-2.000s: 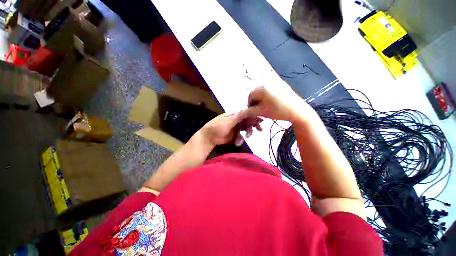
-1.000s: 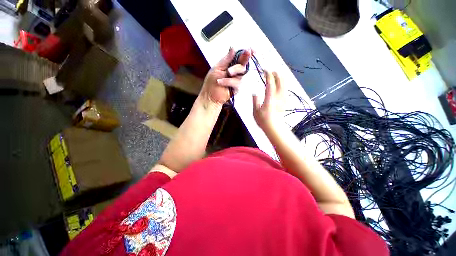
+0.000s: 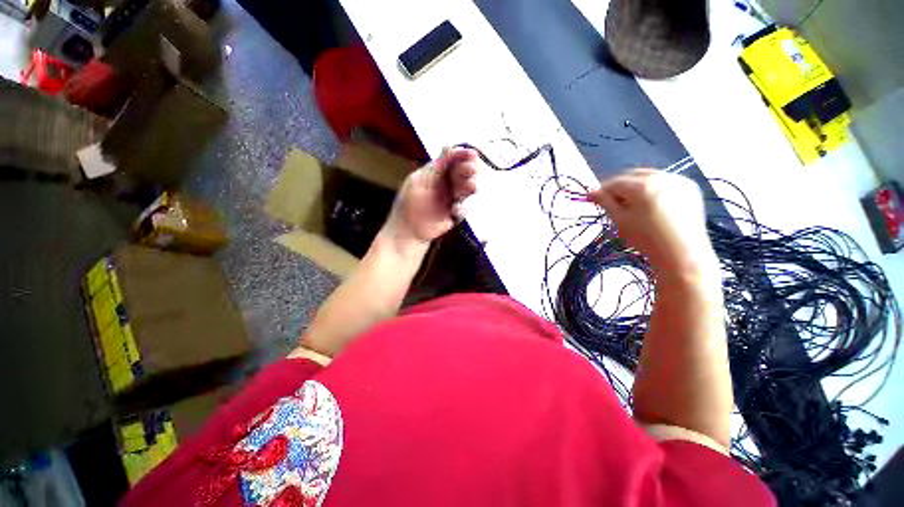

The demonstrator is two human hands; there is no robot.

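Observation:
A thin black cable [image 3: 513,165] runs in a wavy line over the white table between my two hands. My left hand [image 3: 436,193] is closed around one part of it at the table's near edge; what lies inside the fist is hidden. My right hand [image 3: 642,203] is farther right, above the cable heap, with its fingertips pinched on the cable. The large looping heap of black cables [image 3: 793,287] lies on the right of the table, with small black connectors [image 3: 852,436] clustered at its lower end.
A phone [image 3: 430,50], a bowl-shaped brown-grey item [image 3: 658,35] and a yellow device [image 3: 795,89] are on the white table [image 3: 396,20]. Short black strands lie on the dark strip. An open carton [image 3: 297,193] with dark contents and a red stool [image 3: 347,94] are beside the table.
My right hand has moved right, from open beside my left hand to pinching the cable over the heap. My left hand has lowered and closed; the small coil seen in it no longer shows.

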